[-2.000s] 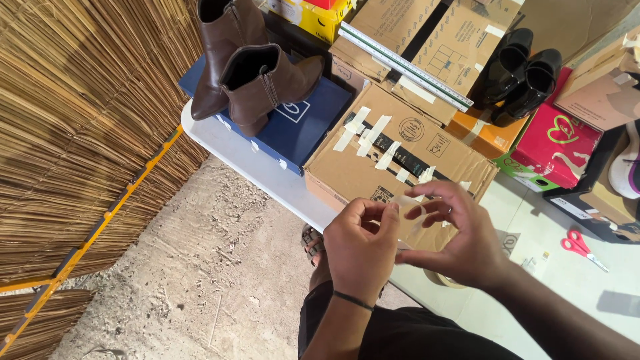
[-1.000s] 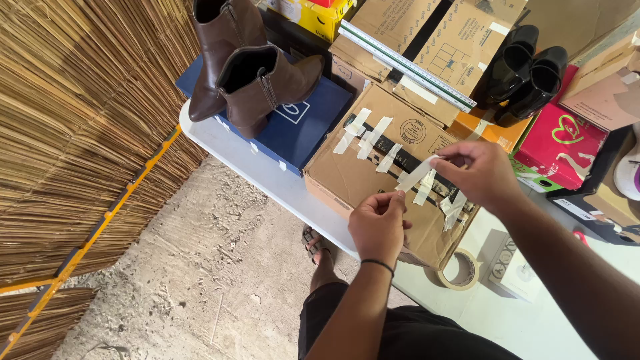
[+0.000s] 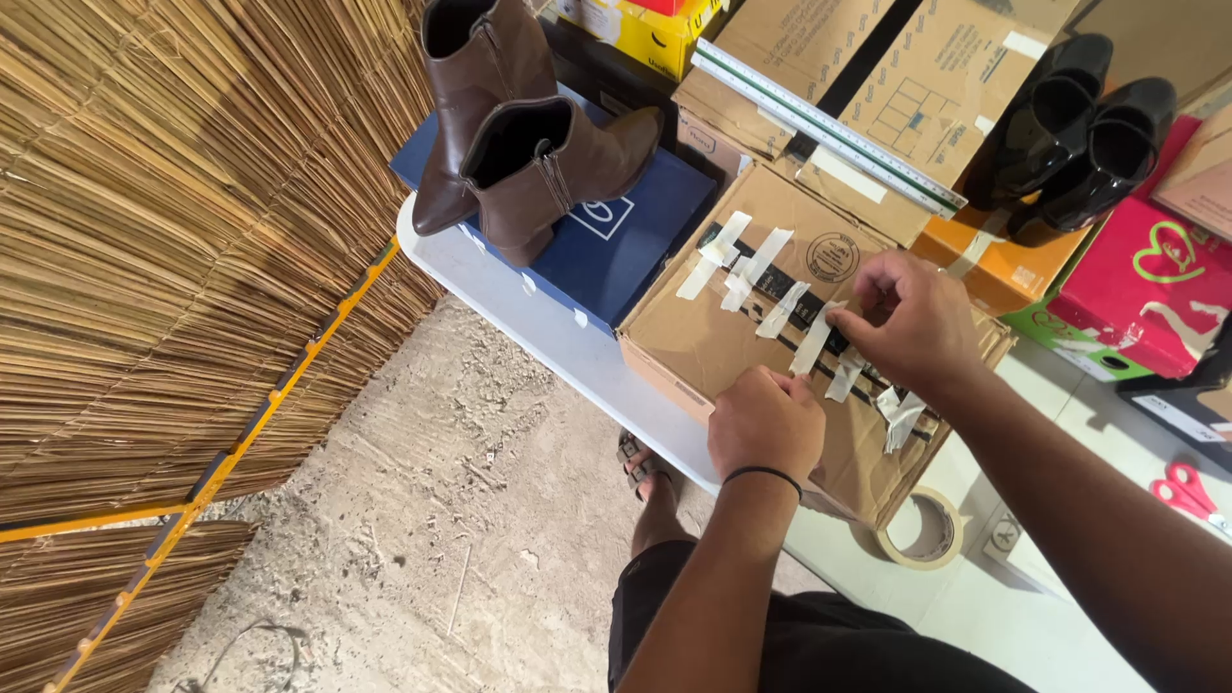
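A cardboard box (image 3: 674, 318) lies at the table's edge, with a black tape seam across its top and several short strips of masking tape over the seam. Between my hands a strip of masking tape (image 3: 813, 345) lies across that seam. My left hand (image 3: 767, 423), with a black band at the wrist, pinches the strip's near end. At its far end are the thumb and curled fingers of my right hand (image 3: 910, 318). A roll of masking tape (image 3: 953, 539) rests on the white table beside the box.
Brown ankle boots (image 3: 525, 178) stand on a blue shoebox (image 3: 635, 260) to the left. A scale ruler (image 3: 828, 130) lies on cardboard boxes behind. Black shiny shoes (image 3: 1088, 144), a red shoebox (image 3: 1126, 289) and red-handled scissors (image 3: 1184, 491) are at the right.
The tape strip, held in the air above the box two seconds ago, now lies across the seam. Both hands have come down to the box top.
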